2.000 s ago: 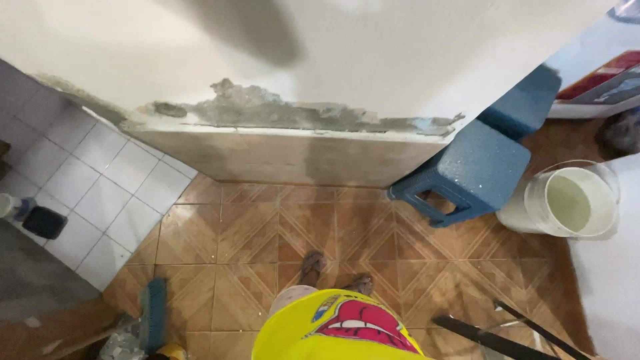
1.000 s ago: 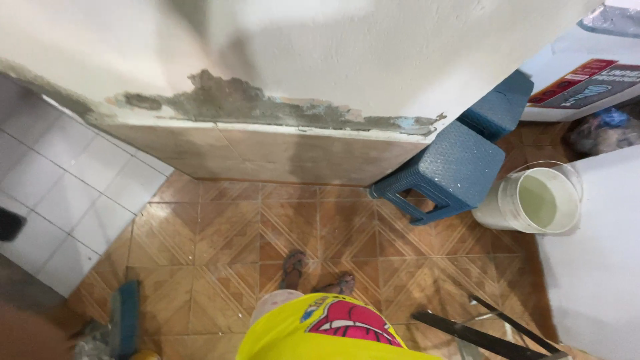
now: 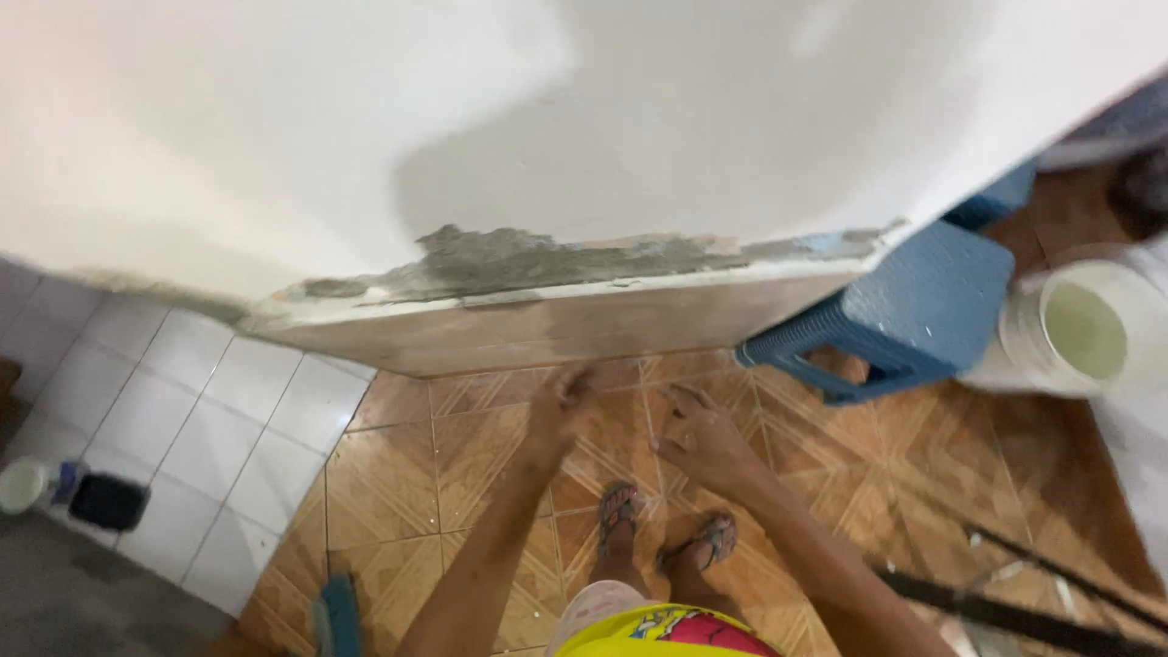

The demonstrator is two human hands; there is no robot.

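Note:
My left hand (image 3: 560, 404) hangs over the patterned floor tiles (image 3: 493, 456), its fingers loosely curled and blurred; whether anything is in it cannot be told. To its right my right hand (image 3: 698, 424) holds nothing, its fingers bent and apart. Both are in front of the low tiled base (image 3: 584, 324) of a white wall (image 3: 693, 119). Along the top edge of that base runs a rough strip of grey mortar (image 3: 511, 260), with flaking paint at its right end.
Blue plastic stools (image 3: 940, 283) stand right of the wall, beside a white bucket (image 3: 1086, 328) of cloudy liquid. Black metal bars (image 3: 995, 607) lie lower right. A blue brush-like item (image 3: 339, 616), a black container (image 3: 108, 501) and white floor tiles (image 3: 210, 411) are at left.
Both my forearms and hands have come into view over the floor in front of the wall. Only a blurred bit of skin showed at the lower left before. The view has shifted.

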